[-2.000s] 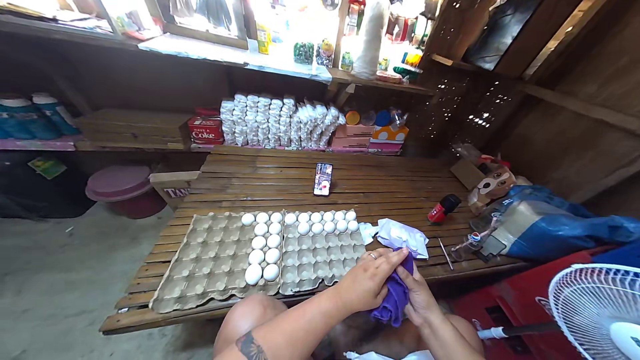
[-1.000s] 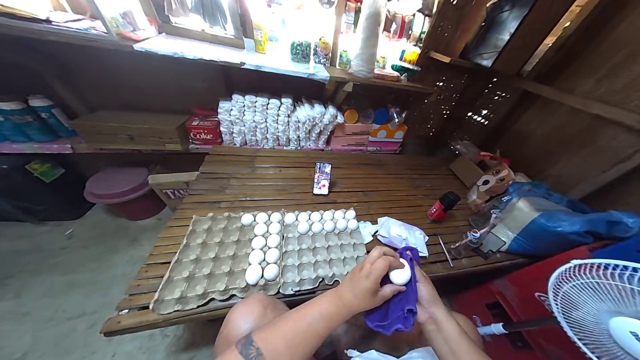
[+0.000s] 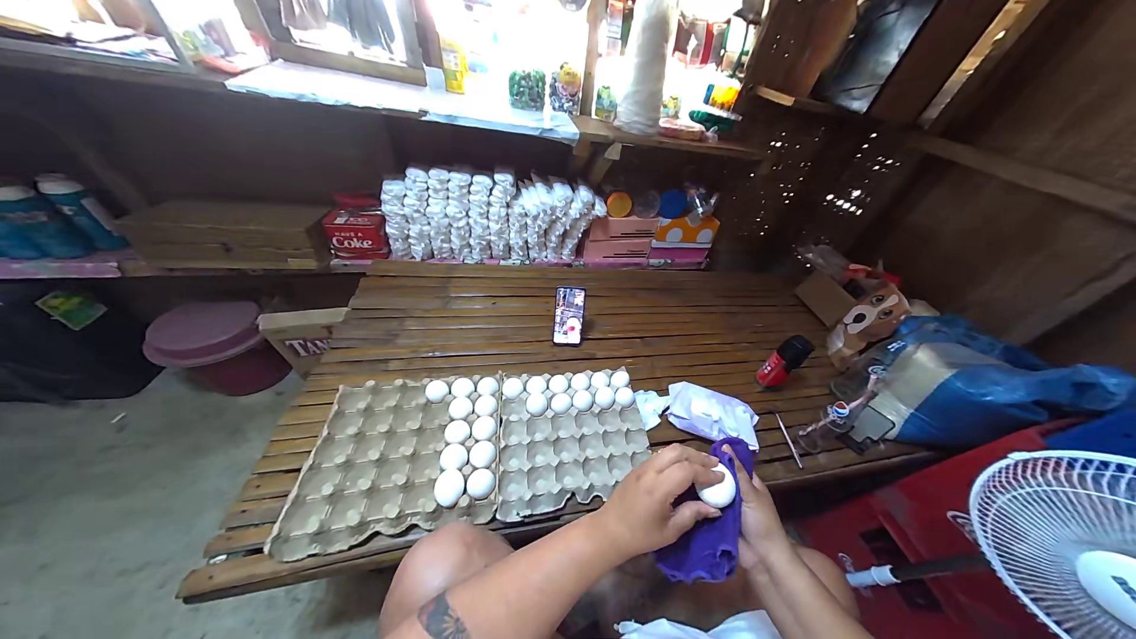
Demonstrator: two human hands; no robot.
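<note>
My left hand (image 3: 664, 501) grips a white egg (image 3: 717, 488) by its left side with thumb and fingers. Behind the egg, my right hand (image 3: 759, 515) holds a purple cloth (image 3: 710, 543), which hangs below it against the egg. Two grey cardboard egg trays lie side by side to the left. The left tray (image 3: 355, 470) has white eggs along its right side; the right tray (image 3: 568, 466) has white eggs in its back rows. A white plastic bag (image 3: 710, 412) lies just beyond my hands.
The slatted bamboo table (image 3: 461, 311) bears a phone (image 3: 569, 316), a red-and-black container (image 3: 784, 361) and a thin white stick (image 3: 789, 441). Blue plastic bags (image 3: 967, 382) lie at the right, above a red crate (image 3: 932, 524). A white fan (image 3: 1056, 541) stands at the lower right.
Two seconds ago the cloth was bunched between both hands with no egg visible. The egg came into view a second ago and remains in my left hand, against the cloth.
</note>
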